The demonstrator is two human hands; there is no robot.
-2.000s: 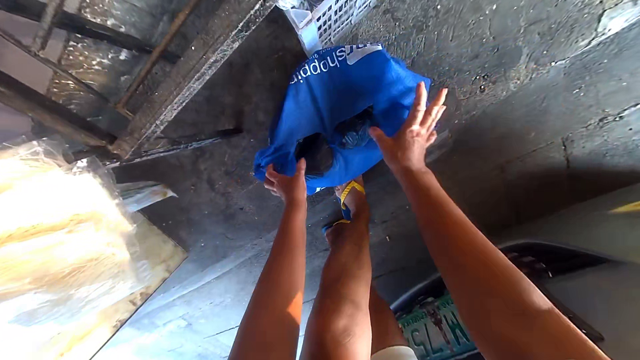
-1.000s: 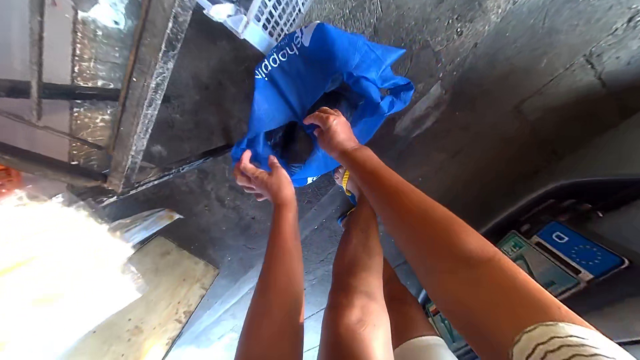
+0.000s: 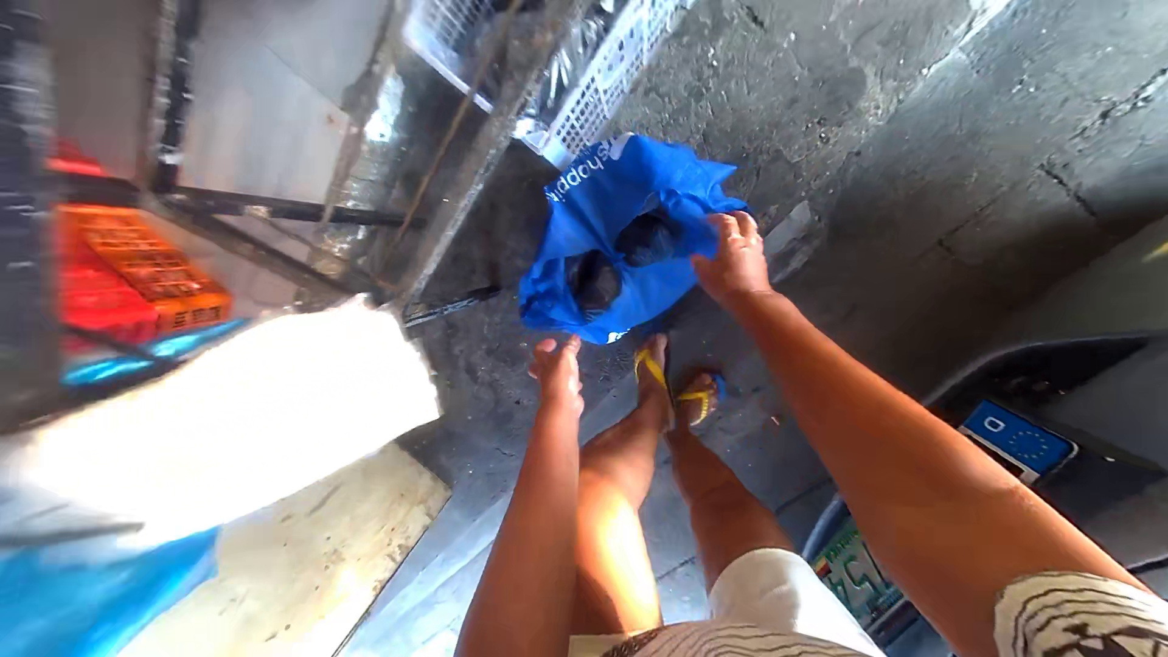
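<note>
A blue shopping bag (image 3: 593,214) with white lettering stands open on the dark floor, and dark bundles (image 3: 646,237) show inside it. My right hand (image 3: 735,255) is at the bag's right edge, fingers against the blue material; whether they grip it is unclear. Just below the bag's lower left edge is my left hand (image 3: 558,370), its fingers apart and holding nothing. My feet in yellow-strapped flip-flops (image 3: 698,401) are below the bag.
A white plastic crate (image 3: 602,100) with dark contents stands beyond the bag. At left are a metal frame (image 3: 465,192), an orange crate (image 3: 151,265), a brightly lit plastic-like sheet (image 3: 246,420) and a worn board (image 3: 365,538). Part of a vehicle (image 3: 1077,383) is at right.
My left hand has come away from the bag's lower left edge. My right hand has moved from the bag's opening to its right edge. The view has shifted, showing more of the left side.
</note>
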